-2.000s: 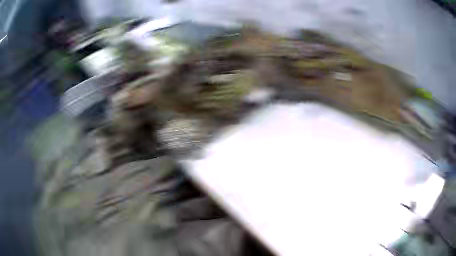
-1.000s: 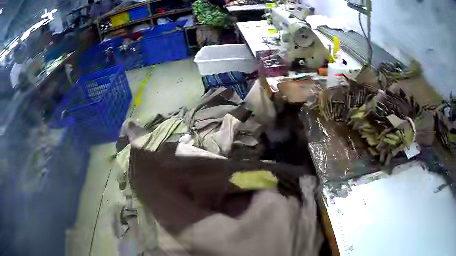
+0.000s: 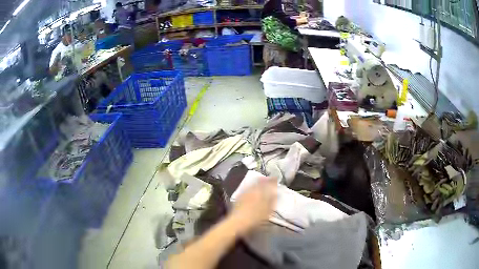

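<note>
My left hand [image 3: 257, 202] reaches in from the bottom edge, blurred, over the garment pile [image 3: 215, 152]. It lies at the left end of a pale beige cloth piece [image 3: 310, 207]; its fingers are too blurred to tell whether they grip it. Below and right of the hand, a taupe-grey panel [image 3: 325, 241] lies over the near side of the pile. Dark brown cloth shows around and under the forearm. My right hand is not in view.
Blue crates [image 3: 149, 110] stand on the floor at left. A white bin [image 3: 294, 84] stands behind the pile. At right, the white table [image 3: 430, 241] bears olive-brown bundles [image 3: 436, 168]. A sewing machine [image 3: 375, 79] stands beyond. People are at far left.
My left hand has come into view over the pile. The dark panel with the olive piece no longer shows spread out; pale beige cloth now shows there. The view has shifted left and up.
</note>
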